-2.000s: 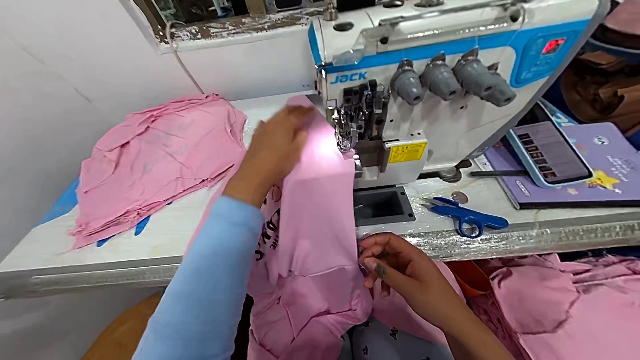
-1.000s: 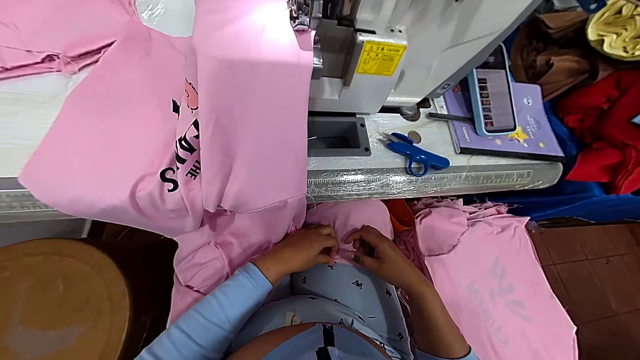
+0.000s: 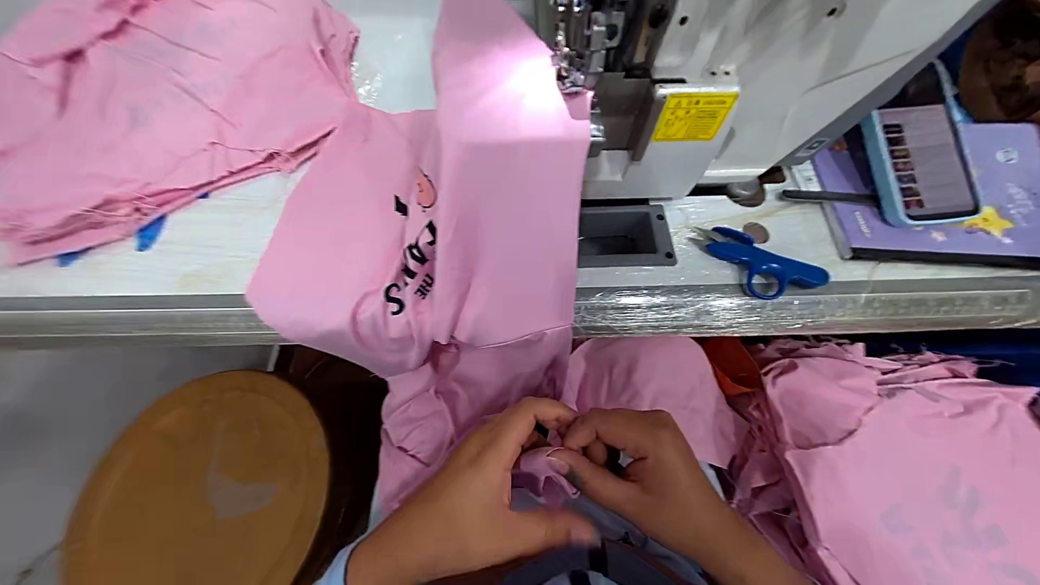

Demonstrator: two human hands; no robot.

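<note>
Pink printed fabric (image 3: 512, 236) runs from beneath the presser foot area of the sewing machine (image 3: 731, 73) over the table's front edge and down to the lap. My left hand (image 3: 496, 479) and my right hand (image 3: 642, 463) meet over the lap, fingertips close together, pinching a gathered edge of the pink fabric. The left thumb is blurred and held apart from the cloth. The machine's lamp lights the fabric beside the needle area. What lies between the fingertips is partly hidden.
Pink cut pieces (image 3: 162, 122) lie stacked at the left of the table (image 3: 203, 252). Blue thread snips (image 3: 764, 264), a notebook (image 3: 934, 236) and a phone (image 3: 926, 162) are on the right. More pink pieces (image 3: 918, 479) hang below at right; a round brown stool top (image 3: 203, 479) stands lower left.
My left hand, on the fabric beside the needle area two seconds ago, has come down to the lap and met my right hand at the cloth edge. The view has tilted downward.
</note>
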